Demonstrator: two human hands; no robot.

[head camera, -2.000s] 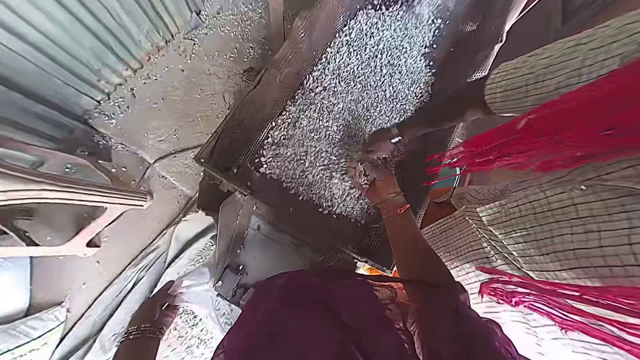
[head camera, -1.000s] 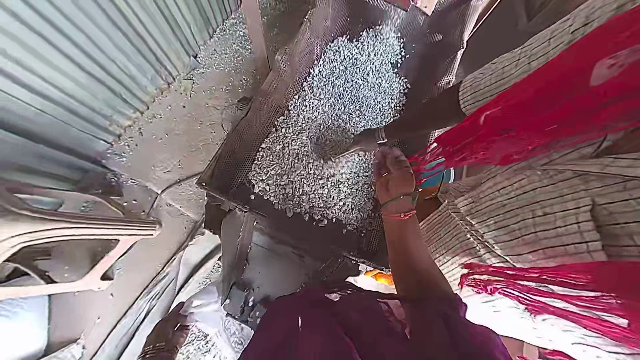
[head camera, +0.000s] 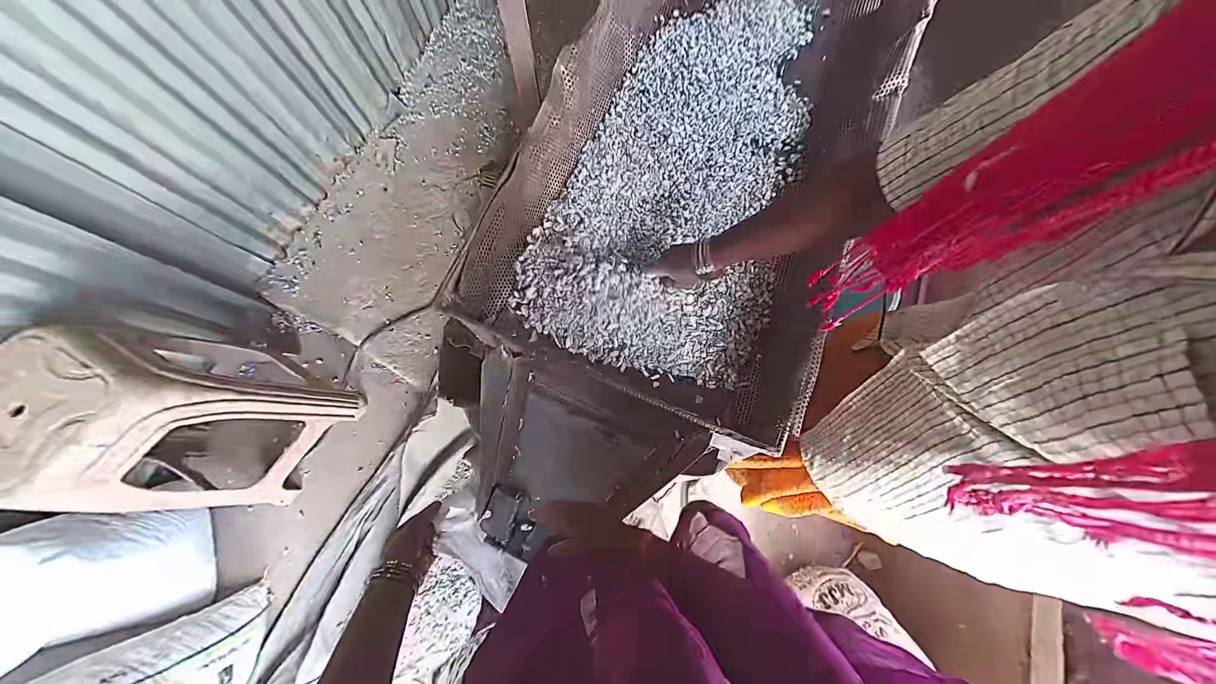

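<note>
At the lower left, my left hand, with bangles at the wrist, holds the edge of a white plastic sack with pale flakes inside. My right hand is a dark blur at the near end of a metal chute, just above my purple garment; its fingers are not clear. Beyond the chute, a pile of pale plastic-like flakes lies on a perforated metal tray. Another person's hand, with bangles, touches the flakes from the right.
A corrugated metal wall runs along the upper left, with scattered flakes at its foot. A beige moulded frame and white sacks lie at the left. The other person's checked clothing and red fringed cloth fill the right side.
My right hand has left the flakes and come back toward my body, beside the chute. The other person's hand has stayed at the pile. My left hand remains by the white sack.
</note>
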